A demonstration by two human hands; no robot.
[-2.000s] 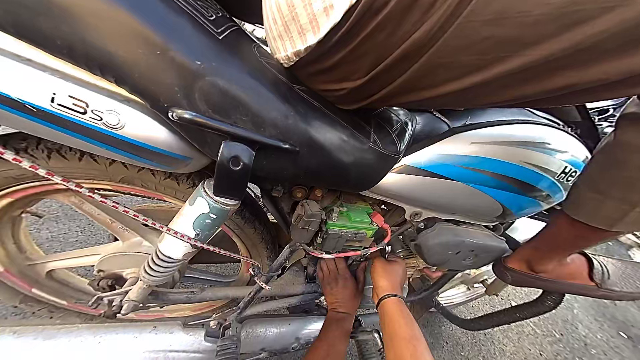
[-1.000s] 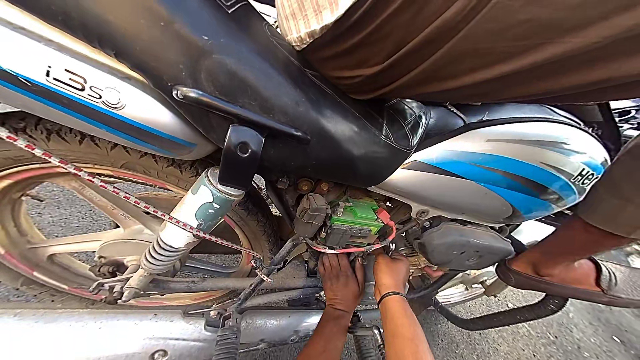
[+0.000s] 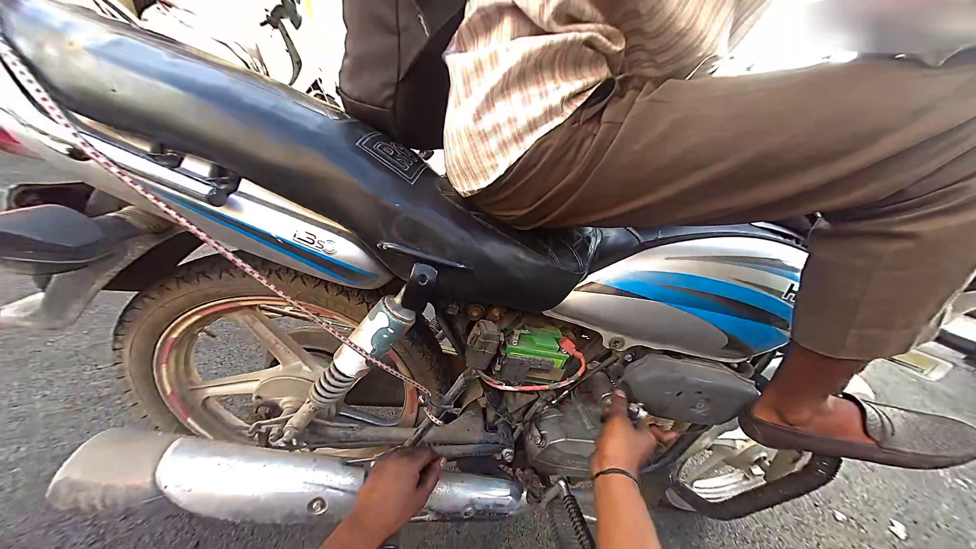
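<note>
My left hand [image 3: 400,484] rests over the chrome exhaust silencer [image 3: 252,476], its fingers curled near the frame tube; nothing shows in it. My right hand [image 3: 627,442], with a dark band at the wrist, reaches in at the engine [image 3: 564,438] just below the grey side cover [image 3: 686,387]. Its fingertips are at small parts there, and whether they grip anything cannot be told. Above and between the hands, a green battery [image 3: 534,352] with a red terminal cap and a red wire [image 3: 534,387] sits in the exposed side of the motorcycle.
A person in brown trousers [image 3: 686,152] sits on the black seat [image 3: 305,168], a sandalled foot [image 3: 823,423] beside the crash guard [image 3: 793,496]. A red-and-white rope [image 3: 221,248] runs down past the shock absorber [image 3: 358,354]. The rear wheel [image 3: 282,374] is at left.
My left hand has moved left and down from below the battery to the silencer. My right hand has moved right, toward the grey cover. The view has shifted and takes in more of the motorcycle.
</note>
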